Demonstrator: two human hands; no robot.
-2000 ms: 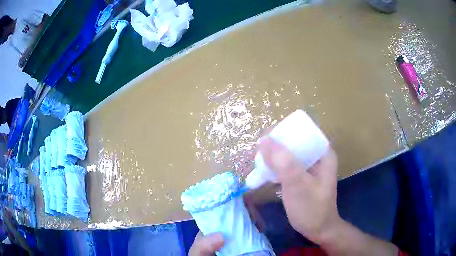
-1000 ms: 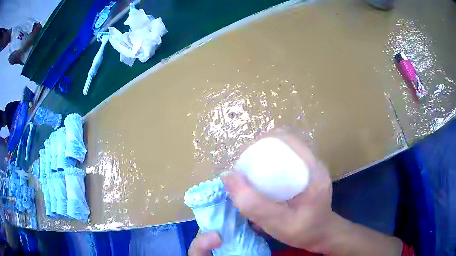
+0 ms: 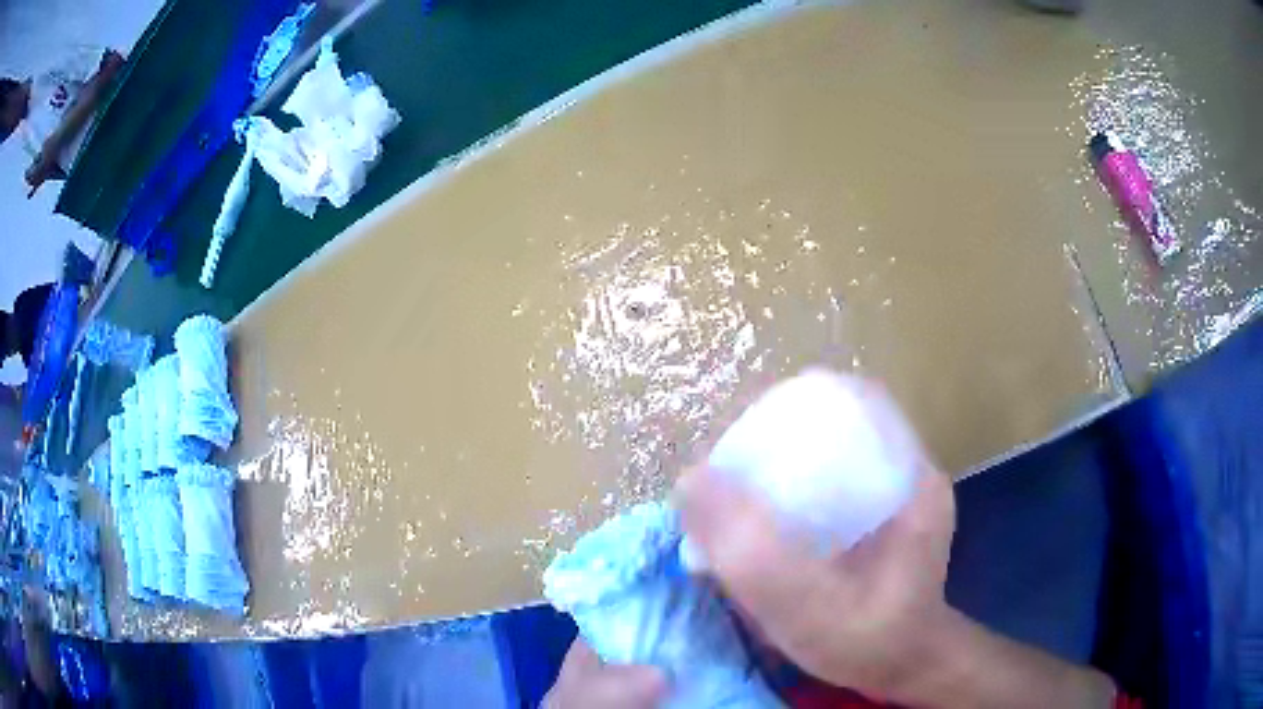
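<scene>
A light blue fabric sleeve with a ruffled open rim is at the bench's near edge, tilted, rim up and to the left. My left hand, partly cut off by the bottom edge, holds its lower left side. My right hand is shut on a plump white squeeze bottle at the sleeve's right side. The bottle's nozzle is hidden behind my fingers, so I cannot tell if it touches the sleeve. My right hand and the bottle are slightly blurred.
Rolled light blue sleeves lie in two rows on the tan bench at left. A pink-red stick lies at right. The green belt carries a crumpled white bundle and a thin pale strip. A person is at upper left.
The belt items have moved left and down. The bottle tipped from pointing down-left to showing its base, then moved slightly up and right. The sleeve's rim has moved right and tilted.
</scene>
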